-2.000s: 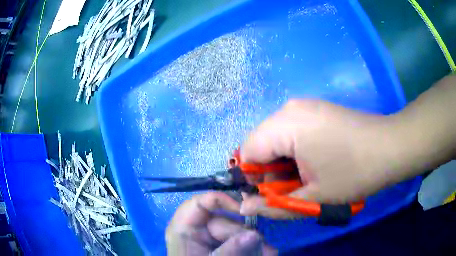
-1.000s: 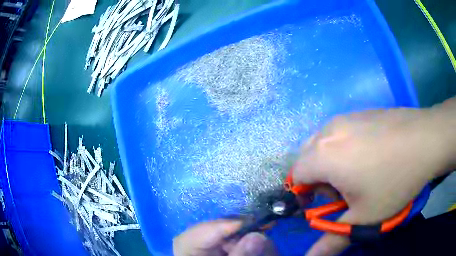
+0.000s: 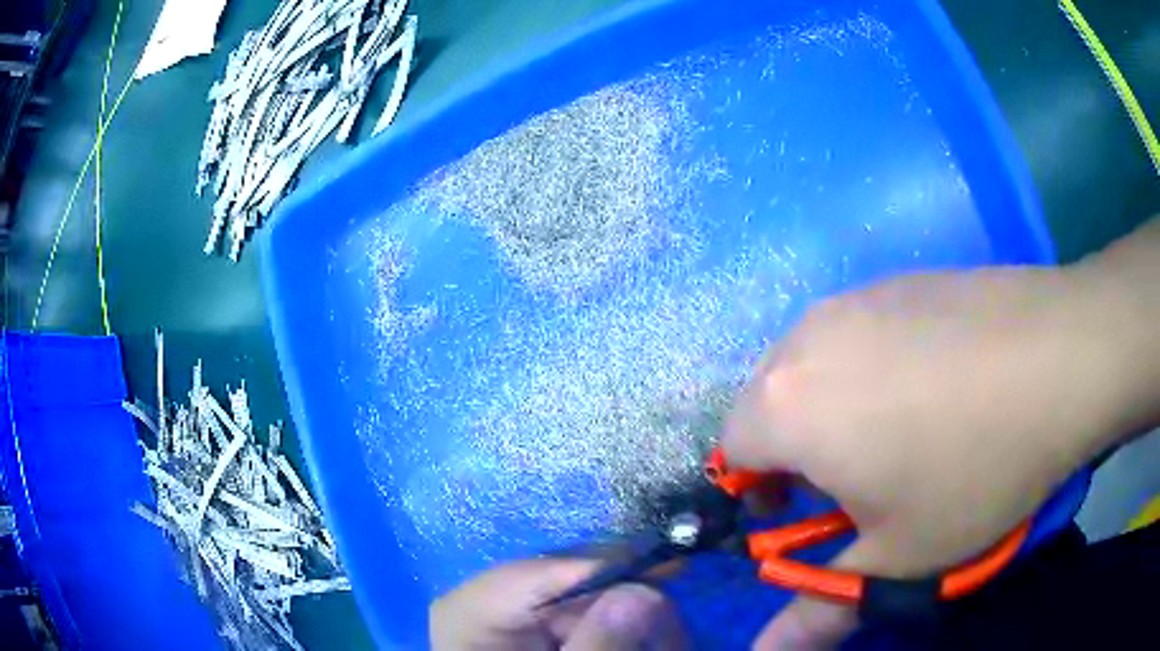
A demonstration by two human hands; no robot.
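My right hand holds the scissors by their orange-red handles with a black band, over the lower right of the large blue tray. The dark blades point left and lie across the fingers of my left hand. My left hand is at the bottom edge, partly cut off, thumb and fingers close together. Whether it holds a strip is hidden by the fingers and blades. Fine silvery clippings form a heap in the tray's upper part and lie scattered over its floor towards the blades.
An upper pile of white-grey strips lies beyond the tray's upper left corner. A looser strip pile lies between the tray and the blue bin. A white paper sheet is at upper left on the green bench top.
Since two seconds ago, the scissors and my right hand have moved right and down, and the blades now cross my left fingers. Since one second ago, the whole view has shifted slightly.
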